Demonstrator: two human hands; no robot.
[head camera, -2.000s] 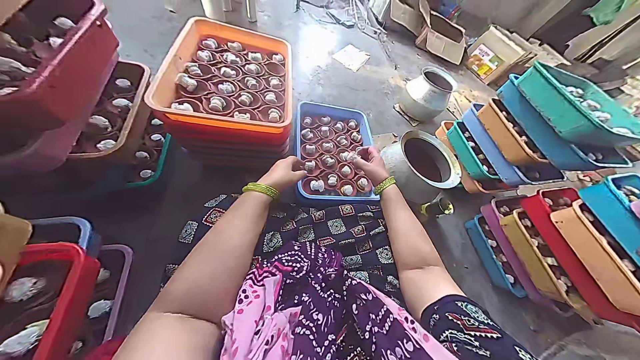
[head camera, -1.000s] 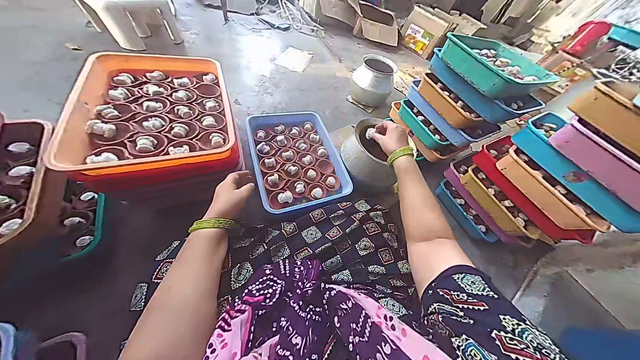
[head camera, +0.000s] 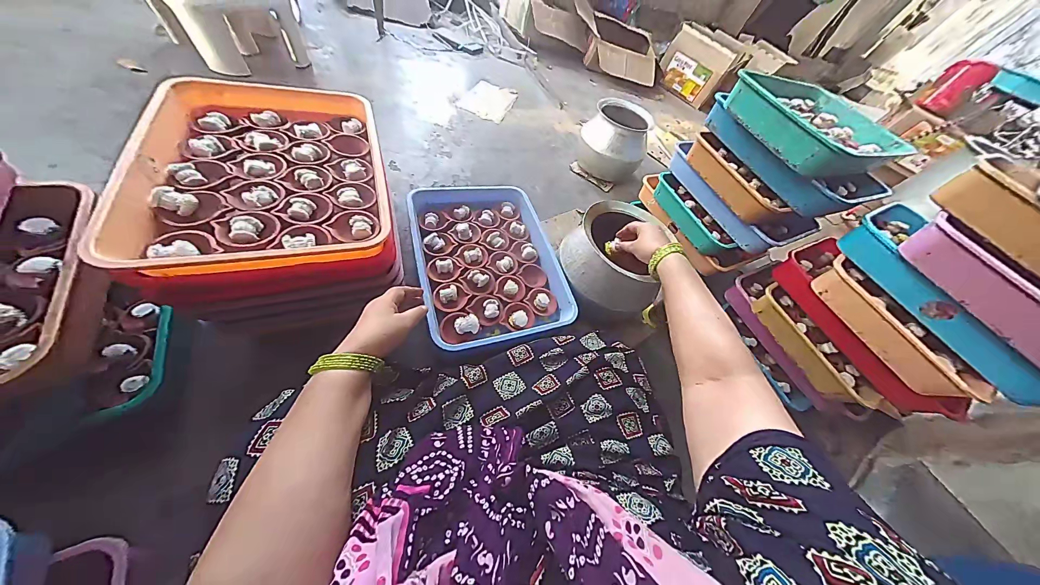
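Observation:
A light-blue plastic tray (head camera: 565, 305) in front of me holds rows of small reddish-brown cups, most with a white twisted piece, apparently a cotton wick, in it. My left hand (head camera: 390, 318) is beside the tray's left edge, fingers loosely bent, holding nothing visible; whether it touches the rim cannot be told. Over the mouth of a round metal pot (head camera: 597, 280), right of the tray, my right hand (head camera: 638, 242) pinches a small pale piece (head camera: 611, 246) between its fingertips. The pot's inside looks dark, and its contents cannot be made out. Both wrists wear yellow-green bangles.
Stacked trays of filled cups stand at left, topped by an orange tray (head camera: 122, 203). More coloured stacks rise at right, one topped by a teal tray (head camera: 812, 138). Behind are a second metal pot (head camera: 611, 150), cardboard boxes (head camera: 621, 61) and a white plastic stool (head camera: 215, 36).
Two seconds ago both hands were at the blue tray. My right hand has since moved right to the pot and is now lower at its mouth. My left hand remains near the tray's left side.

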